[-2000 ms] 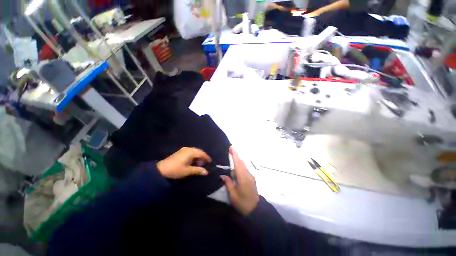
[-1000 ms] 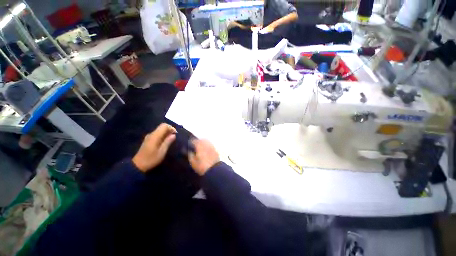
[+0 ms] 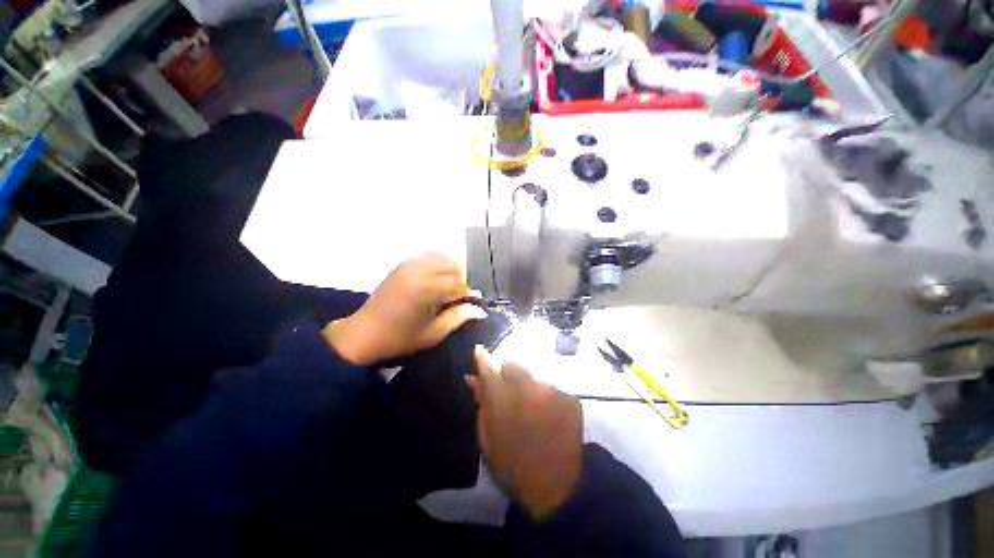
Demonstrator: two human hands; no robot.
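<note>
The black garment piece [image 3: 185,294] lies in a heap left of the machine, and a narrow part of it reaches to the presser foot [image 3: 531,316]. My left hand [image 3: 409,311] grips this part just left of the foot. My right hand [image 3: 531,431] is in front of the foot, its fingertips on the cloth edge; it is slightly blurred. The white sewing machine [image 3: 698,207] has its needle area lit by a bright spot, so the needle is not clear. Yellow-handled thread snips [image 3: 645,384] lie right of the needle.
A yellow ring [image 3: 508,146] circles the grey post above the head. Behind are a white bin [image 3: 420,76] and a red tray [image 3: 545,76] with thread spools. A green basket [image 3: 82,501] with pale scraps stands at lower left. The table's front edge curves below my right hand.
Both hands have moved right with the garment part, from the table's left side to the presser foot. The view has come closer to the machine head. The snips still lie on the table.
</note>
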